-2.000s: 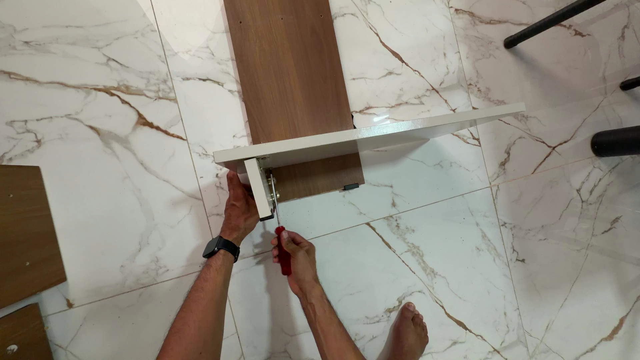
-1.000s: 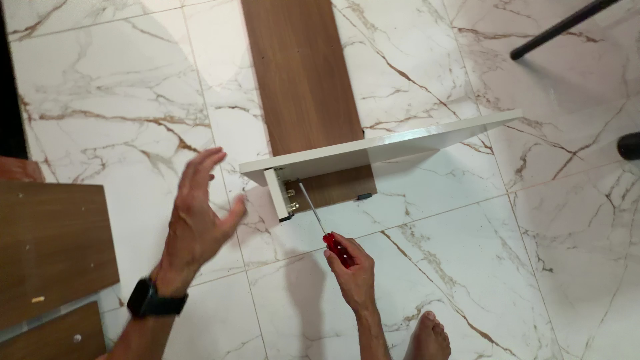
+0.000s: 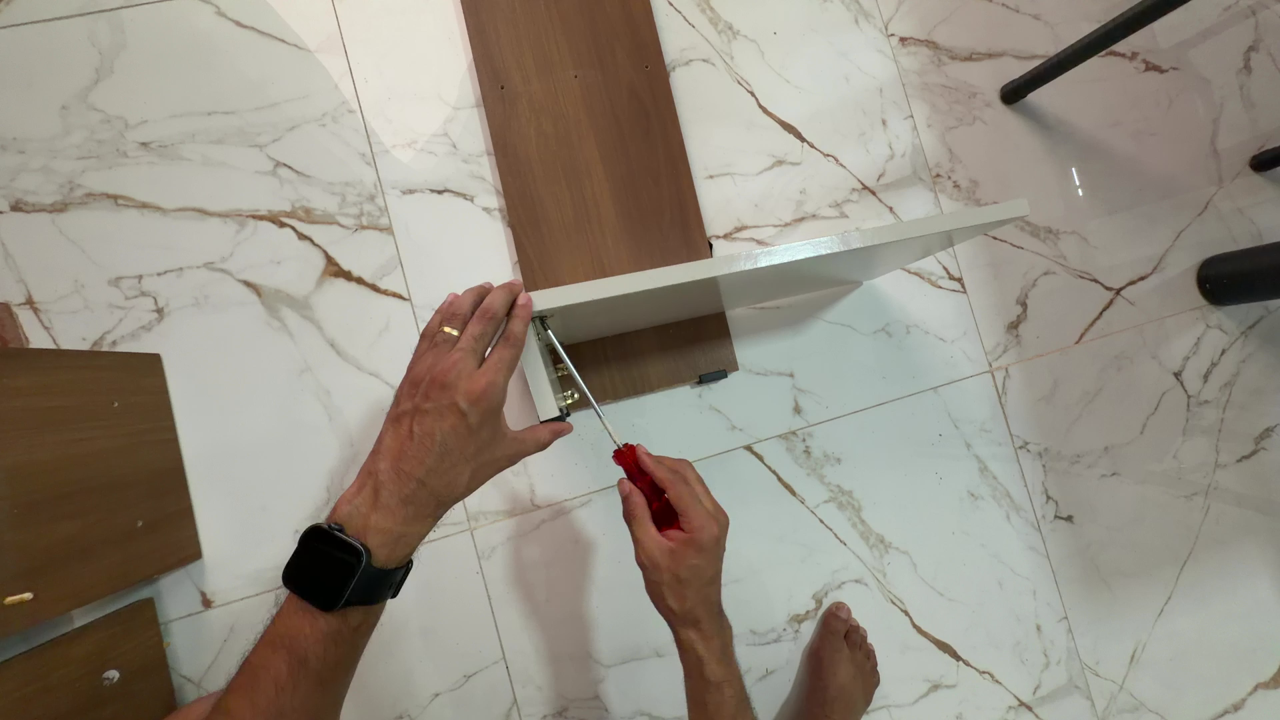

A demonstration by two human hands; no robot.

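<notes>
My right hand (image 3: 675, 525) grips the red handle of a screwdriver (image 3: 585, 390), whose shaft slants up and left to the inner corner where two white panels meet. The tip lies near a small metal fitting at that corner. My left hand (image 3: 465, 385) rests on the outer side of the short white panel (image 3: 543, 375), fingers at the corner and thumb by its lower end. The long white panel (image 3: 780, 268) stands across a brown wood-grain board (image 3: 595, 150). A metal hinge (image 3: 568, 385) sits inside the short panel, partly hidden by the shaft.
Brown boards (image 3: 90, 480) lie on the marble-patterned floor at the left. A small black piece (image 3: 712, 377) is at the lower edge of the central board. Black furniture legs (image 3: 1090, 50) stand at the right. A bare foot (image 3: 835, 665) is at the bottom.
My left hand, held off the panels one second ago, now touches the short panel and the corner. The screwdriver tip, lower by the hinge two seconds ago, is now at the inner corner.
</notes>
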